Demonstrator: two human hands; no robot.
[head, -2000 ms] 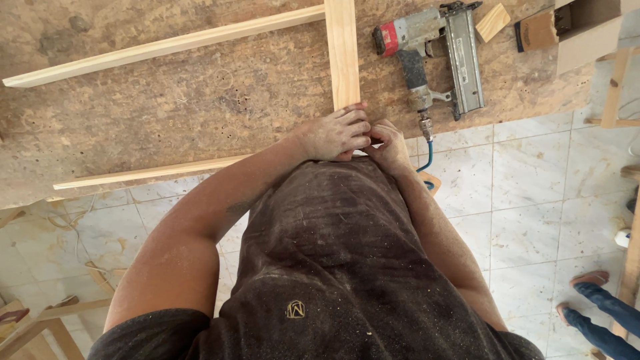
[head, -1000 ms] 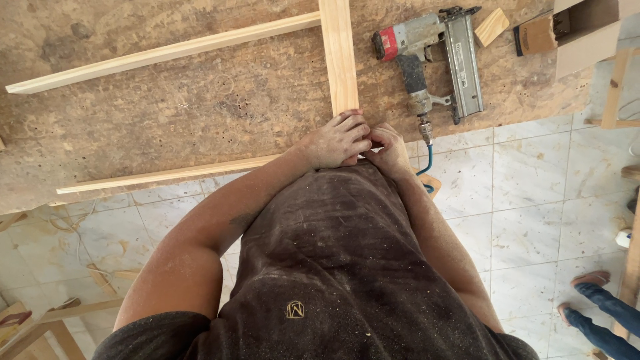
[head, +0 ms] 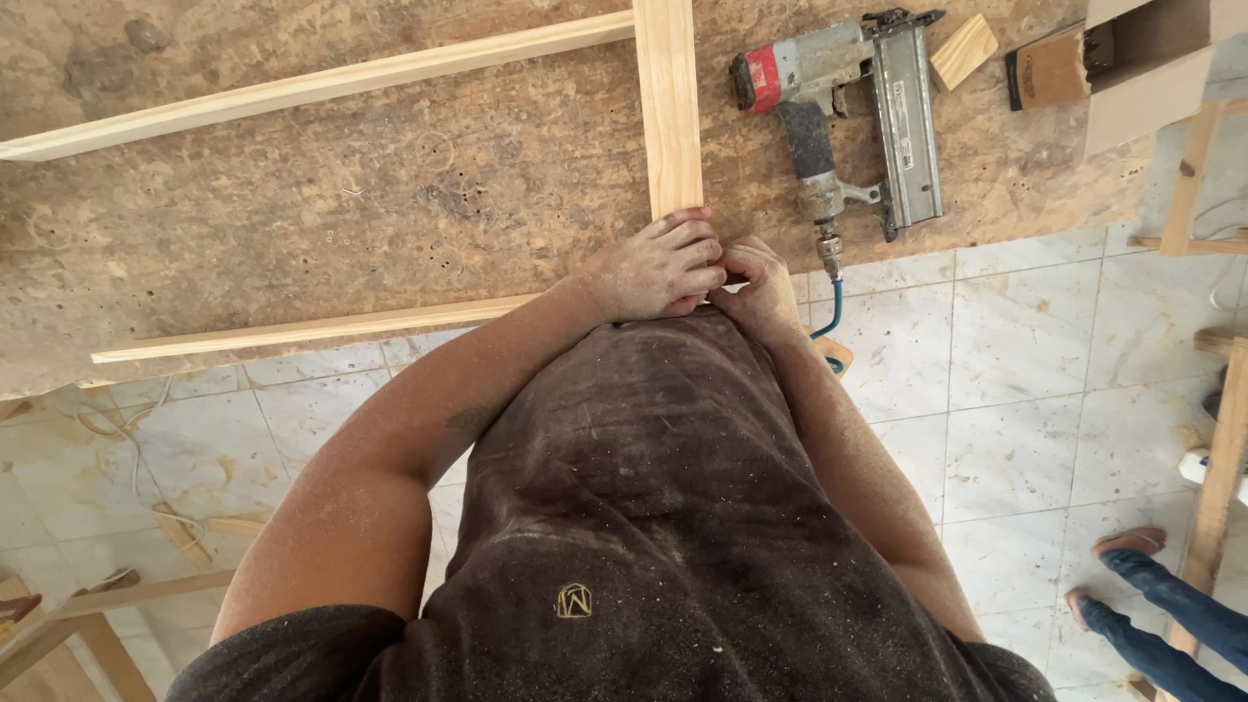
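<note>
My left hand (head: 661, 263) grips the near end of a pale wooden crosspiece (head: 670, 117), its fingers lying over the top of the board. Beside it, my right hand (head: 756, 285) has thumb and fingers bent together at the same corner; whether something is between them is hidden. One long wooden strip (head: 322, 90) meets the crosspiece farther up. Another strip (head: 322, 330) runs along the bench's near edge toward my left forearm, and its right end is hidden. To the right of my hands lies a pneumatic nail gun (head: 838, 117), joined to a blue air hose (head: 836, 310).
Under the pieces is a worn wooden workbench (head: 390, 224). A wood offcut (head: 963, 51) and an open cardboard box (head: 1150, 83) sit at its right. Wooden frames (head: 1209, 487) stand on the tiled floor, with another person's legs (head: 1150, 614) at lower right.
</note>
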